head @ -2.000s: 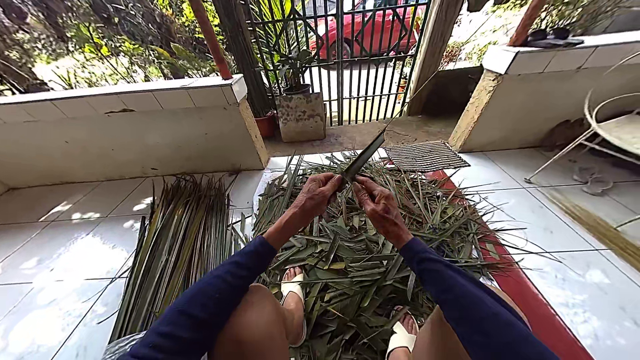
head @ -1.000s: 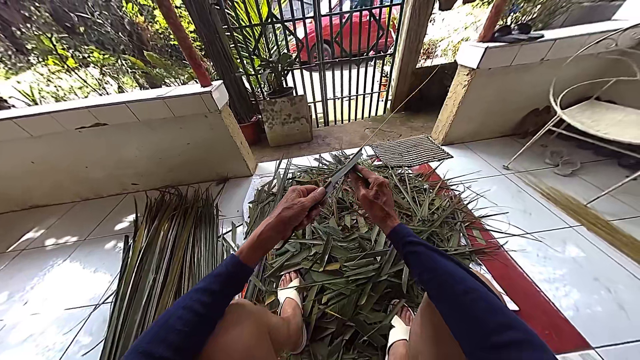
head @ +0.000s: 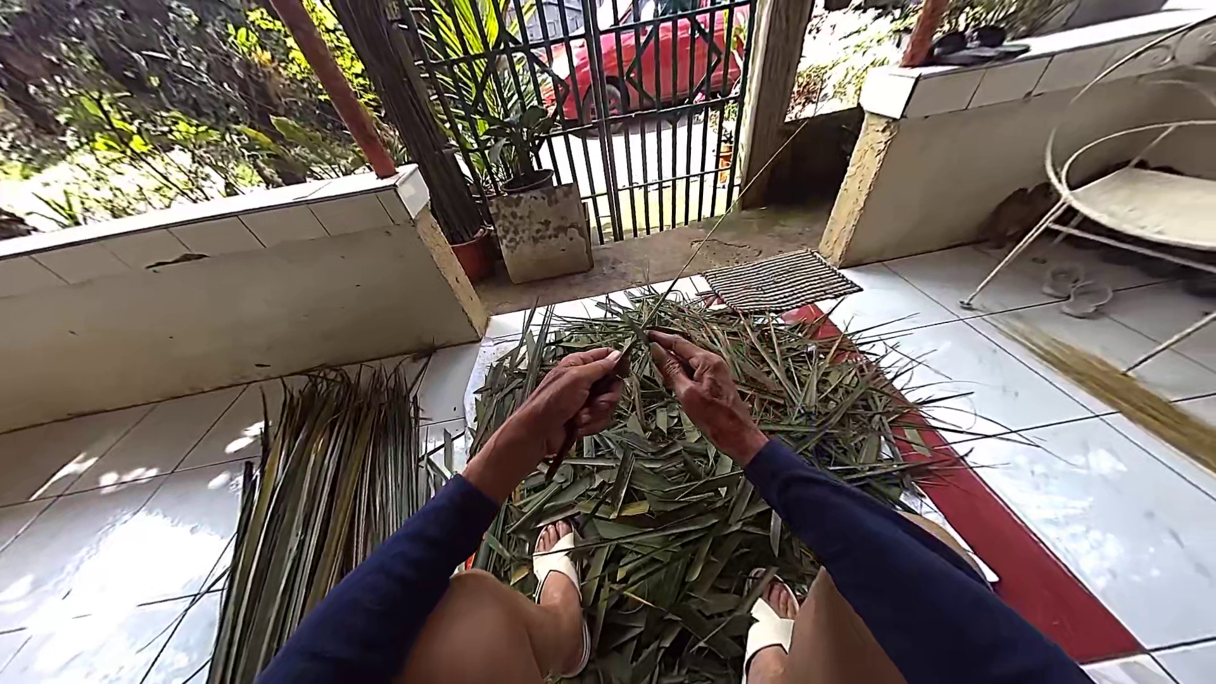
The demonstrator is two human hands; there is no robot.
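Observation:
Over a heap of cut green palm leaf pieces, both my hands meet near the centre. My left hand is closed around a dark, thin object that sticks out below the fist; whether it is a knife cannot be made out. My right hand pinches a narrow palm leaf strip between thumb and fingers, and a long thin end of it rises up and right toward the gate. A bundle of long palm leaf strips lies on the tiles to the left.
My sandalled feet stand in the heap. Beyond it are a striped mat, a planter and a metal gate. Low walls flank the gate. A metal chair and a broom-like fibre bundle are at right.
Two seconds ago a broad leaf piece stood up between my hands; now a thin strip extends there. My hands have moved slightly apart since one second ago.

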